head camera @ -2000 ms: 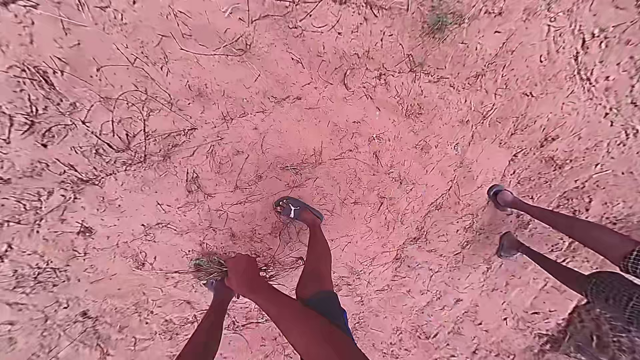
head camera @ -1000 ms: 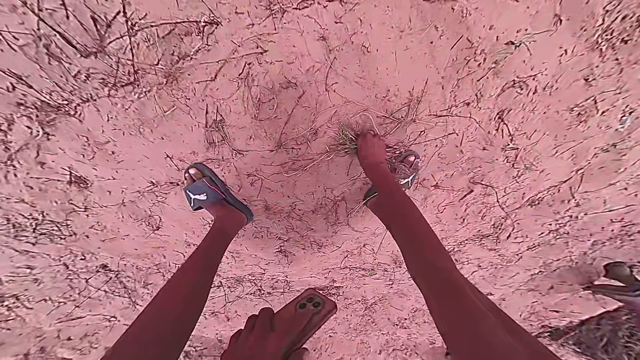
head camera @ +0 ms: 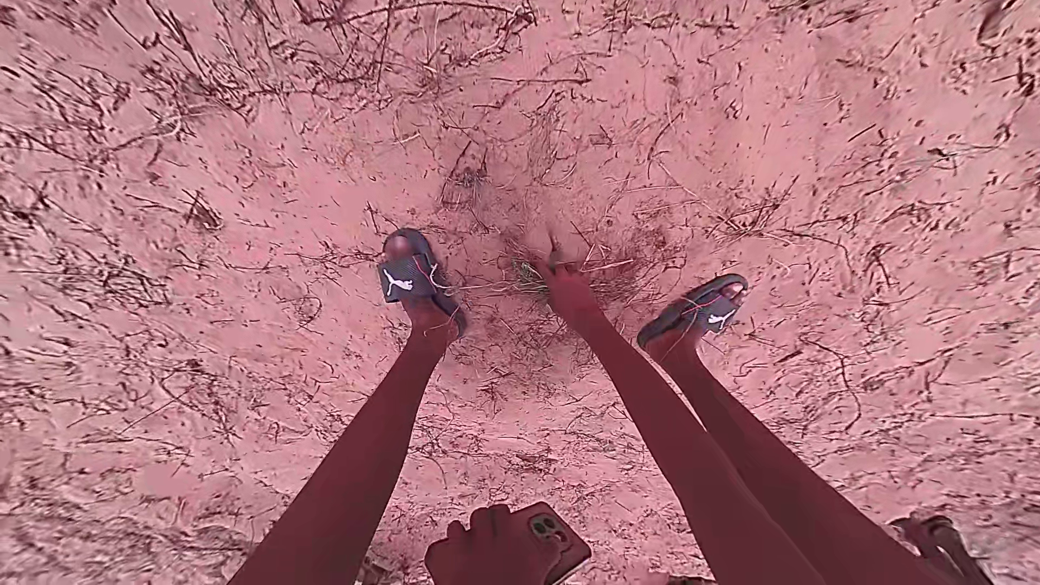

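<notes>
My right hand (head camera: 571, 294) reaches down to the sandy ground between my feet, its fingers on a small bunch of green and dry grass stems (head camera: 530, 275). Thin stems from the bunch stretch left to the slide sandal (head camera: 409, 278) on my left foot. At the bottom edge my left hand (head camera: 479, 548) is closed around a smartphone (head camera: 559, 538), whose back cameras face up. The tips of the right fingers are partly blurred.
The other slide sandal (head camera: 705, 313) is on my right foot, with thin stems across it. Dry twigs (head camera: 439, 10) lie at the top, and more dry stalks (head camera: 751, 219) at the right. A dark object, not clearly told, shows at the bottom right.
The grass bunch and my right hand were beside my right foot one second ago; now they are between both feet. Two seconds ago another person's legs showed at the right. The view has shifted.
</notes>
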